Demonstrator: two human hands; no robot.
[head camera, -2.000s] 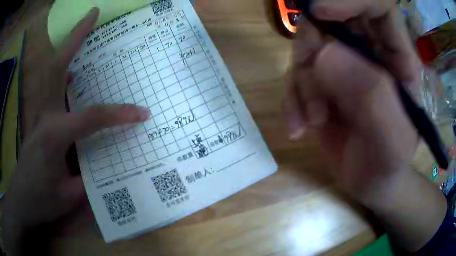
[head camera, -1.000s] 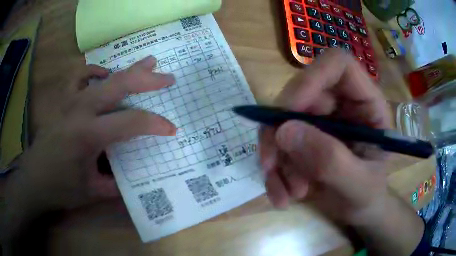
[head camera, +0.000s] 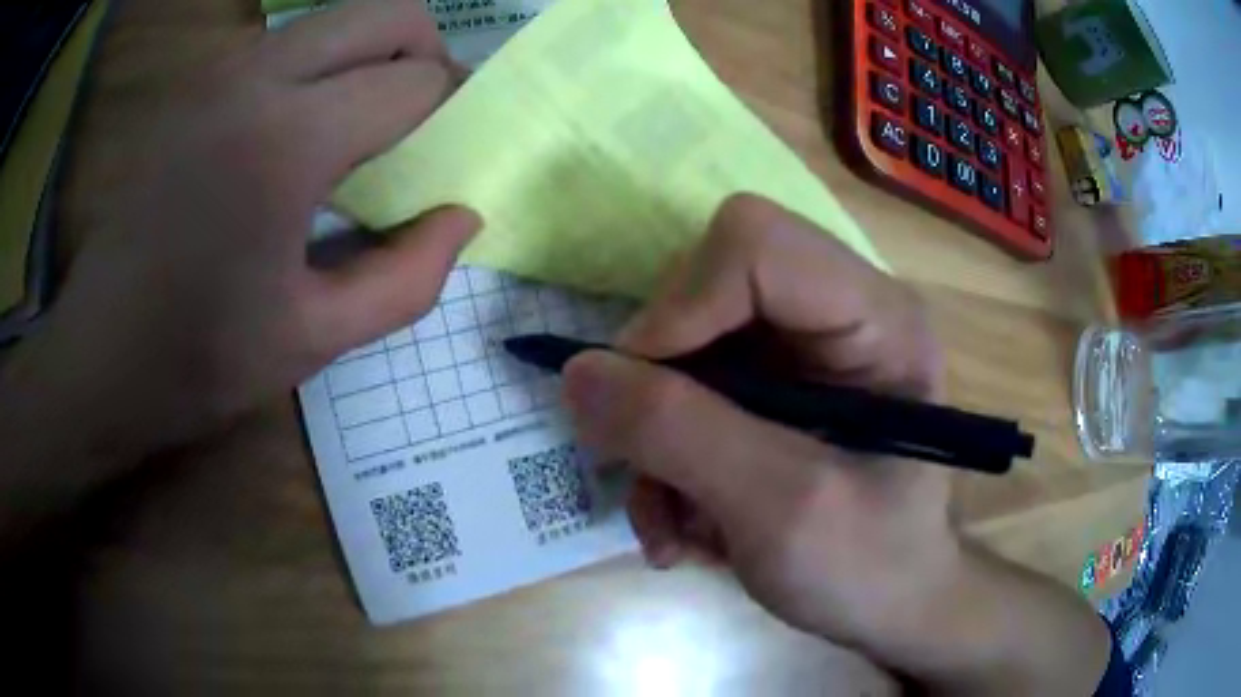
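The white gridded slip book (head camera: 422, 388) lies on the desk, with two QR codes at its lower edge. A yellow copy sheet (head camera: 613, 150) is lifted and curls over its upper part. My left hand (head camera: 340, 204) is on the left, its thumb and fingers on the yellow sheet's left edge. My right hand (head camera: 803, 449) holds the black pen (head camera: 871, 422), tip over the grid's right half. The hand hides part of the slip's right side. No handwriting is visible on the uncovered grid cells.
An orange-red calculator (head camera: 953, 130) lies at the upper right. Beyond it are a green mug (head camera: 1105, 52), a red packet (head camera: 1181, 277) and a clear glass jar (head camera: 1109, 395). Clear bags lie at the right edge. A yellow book (head camera: 38, 177) is at the far left.
The written top sheet is no longer in full view; the yellow sheet now hangs over the slip, its edge held by my left hand. My right hand has moved left with the pen.
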